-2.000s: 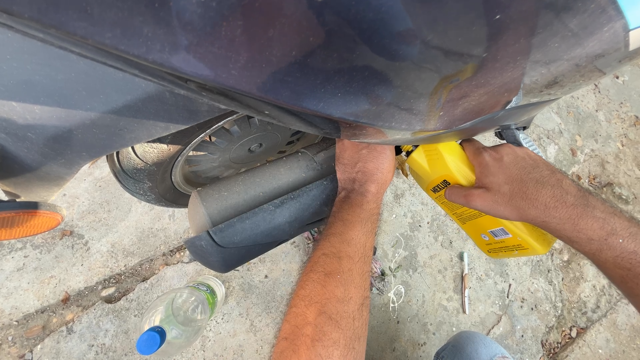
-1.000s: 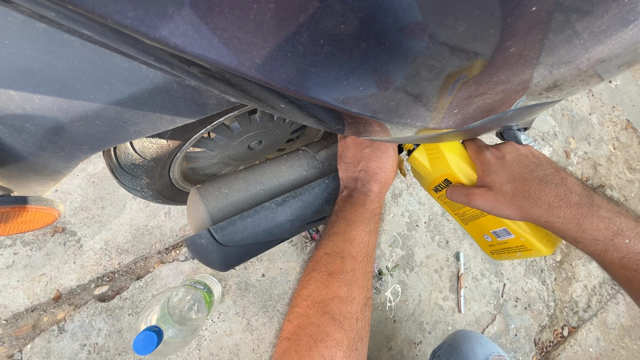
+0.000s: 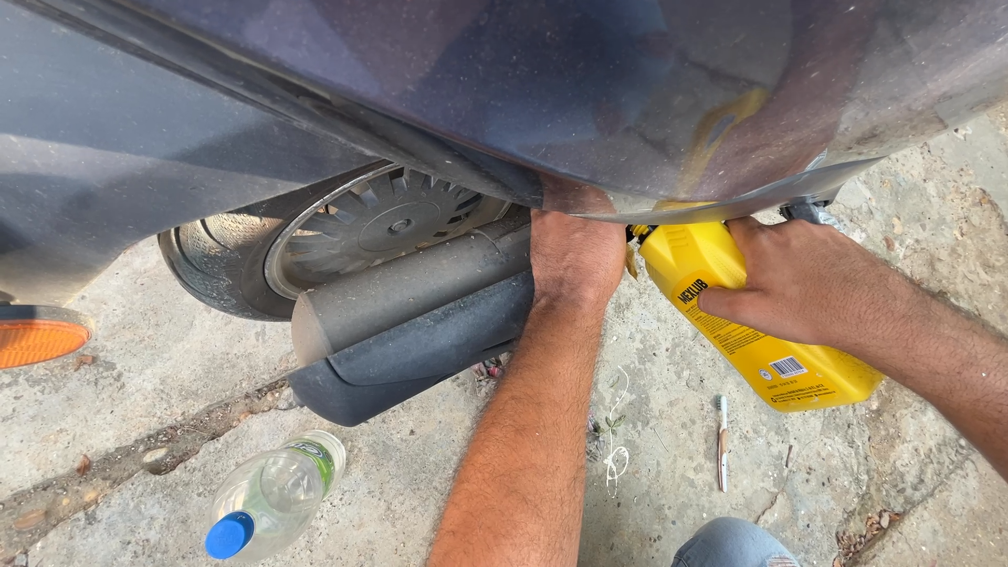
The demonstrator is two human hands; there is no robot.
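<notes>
My right hand (image 3: 803, 279) grips a yellow plastic Mexlub oil bottle (image 3: 756, 346) by its upper side. The bottle is tilted, its neck pointing up and left under the edge of a scooter's dark body panel (image 3: 551, 102). Beside that neck is my left hand (image 3: 579, 244), reaching up beneath the panel; its fingers are hidden, so what it touches or holds cannot be told. Left of my left wrist lie the exhaust muffler (image 3: 417, 291) with its black guard and the spoked wheel (image 3: 394, 224). The bottle's mouth is mostly hidden.
A clear plastic bottle with a blue cap (image 3: 276, 496) lies on the cracked concrete (image 3: 378, 504) at lower left. A toothbrush (image 3: 723, 445) lies below the yellow bottle. An orange turn-signal lens (image 3: 43, 339) is at far left, and a denim-covered knee (image 3: 732, 543) at the bottom edge.
</notes>
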